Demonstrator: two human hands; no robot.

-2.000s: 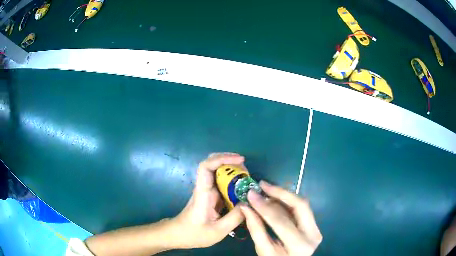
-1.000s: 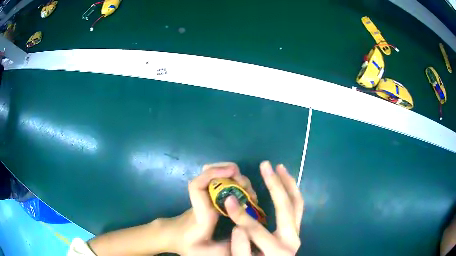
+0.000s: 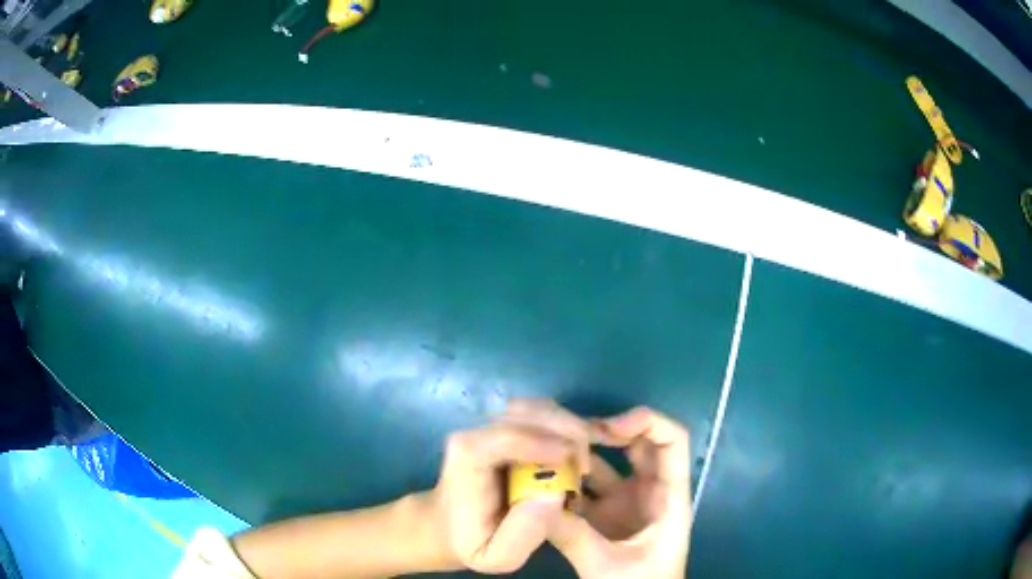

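My left hand [image 3: 498,486] is closed around a yellow housing [image 3: 541,480], low in the middle of the view above the dark green work surface. One end of the housing shows, with a small dark slot in it; the rest is hidden by my fingers. My right hand [image 3: 639,498] is at the housing's right side, thumb and fingers curved and touching or very close to it. I cannot tell whether it grips the housing. The circuit board does not show now.
A white edge strip [image 3: 543,172] separates the work surface [image 3: 340,271] from the green conveyor belt [image 3: 679,79]. On the belt are yellow shells [image 3: 930,195] with wires at the right and another [image 3: 349,11] at the upper left. A thin white line [image 3: 730,362] crosses the work surface.
The housing has turned in my left hand, so its end shows and the board is hidden. My right hand's raised fingers have curled in beside it. Belt parts appear farther right; the view has shifted slightly.
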